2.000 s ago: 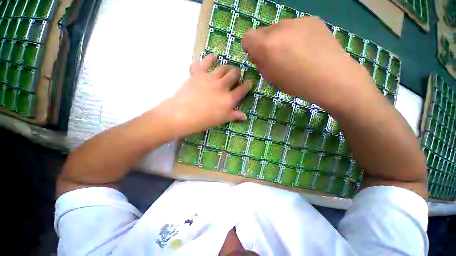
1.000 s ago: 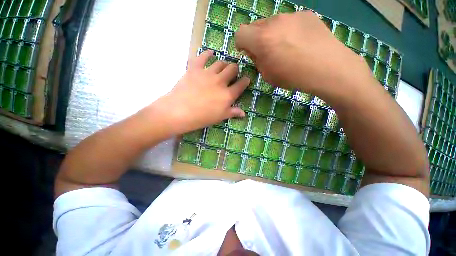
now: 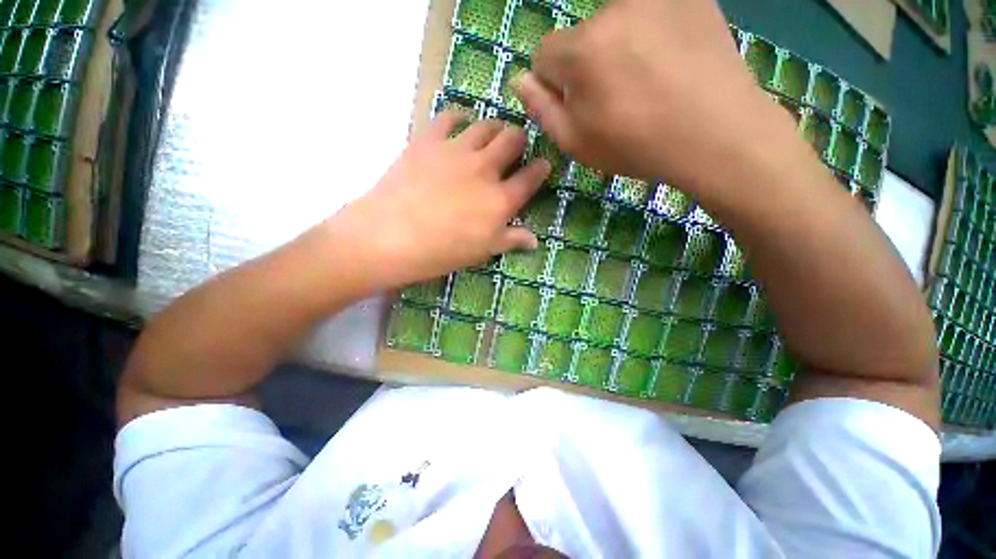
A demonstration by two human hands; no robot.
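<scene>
Small green circuit boards (image 3: 584, 317) with pale edges lie in a close grid on a brown cardboard sheet (image 3: 437, 368) in front of me. My left hand (image 3: 464, 197) rests palm down on the grid's left part with its fingers apart, holding nothing visible. My right hand (image 3: 623, 93) is above the far left part of the grid, its fingers curled down and close together. Its fingertips are partly hidden, and I cannot tell whether they pinch something small. My right hand and forearm cover part of the grid.
White-silver padding (image 3: 273, 142) lies under and left of the sheet. Another filled sheet stands at far left (image 3: 44, 120), another at far right (image 3: 970, 284). The dark green mat (image 3: 808, 38) shows behind, with cardboard (image 3: 865, 22) at the back right. The bench edge is near my body.
My right hand has turned slightly, and its knuckles are a little higher over the grid. My left hand has stayed almost in place on the boards. The view has shifted slightly.
</scene>
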